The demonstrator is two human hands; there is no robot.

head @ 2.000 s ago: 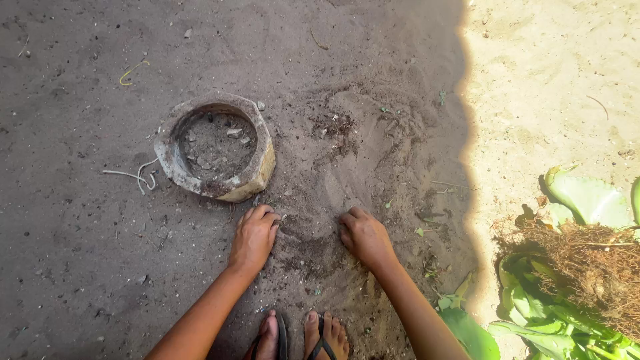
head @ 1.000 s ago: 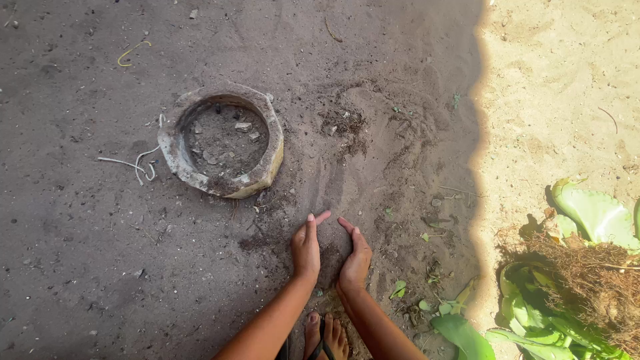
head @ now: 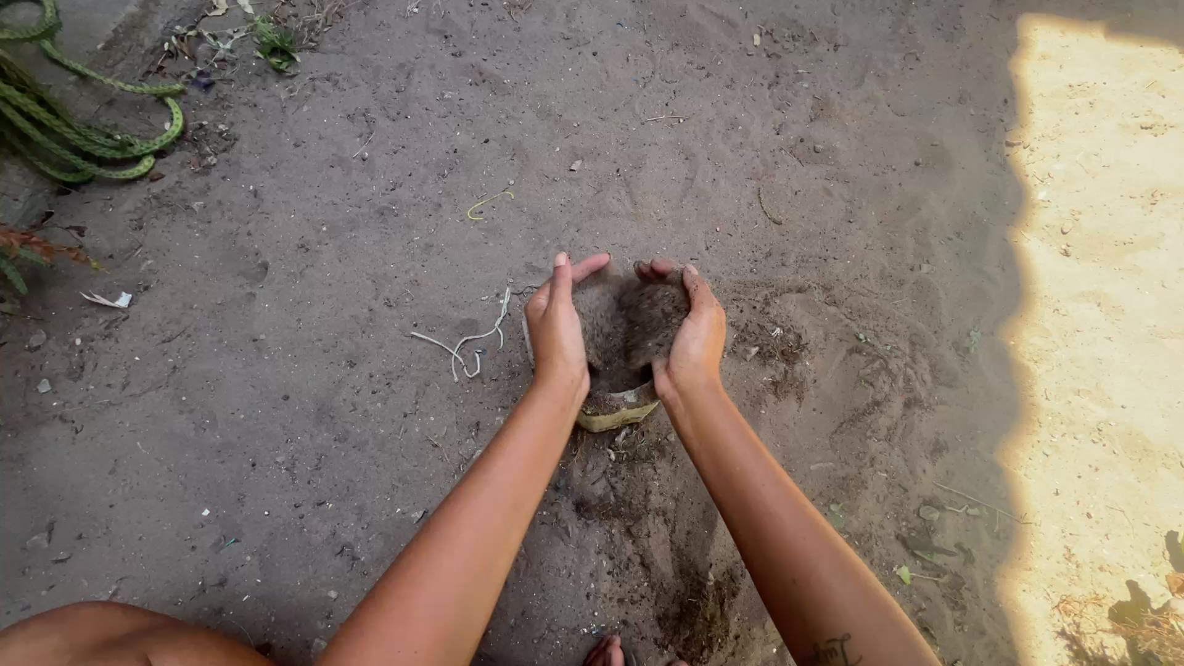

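My left hand (head: 558, 328) and my right hand (head: 694, 333) are cupped over a round pot (head: 618, 416) with a chipped, yellowish outer wall. Loose dark soil (head: 638, 319) lies between the palms and is blurred, falling toward the pot's mouth. Fingers and thumbs point away from me, with a gap between the two hands. Most of the pot's rim is hidden under the hands and soil; its near edge shows between my wrists.
White string (head: 455, 350) lies left of the pot, and a thin yellow strand (head: 477, 207) beyond it. A coiled green rope (head: 83, 139) is at the upper left. Disturbed soil (head: 703, 601) lies nearer my feet. Sunlit sand (head: 1101, 324) runs along the right.
Both hands have moved from the ground near my feet to over the pot, with soil between them. The view has shifted, bringing the green rope in.
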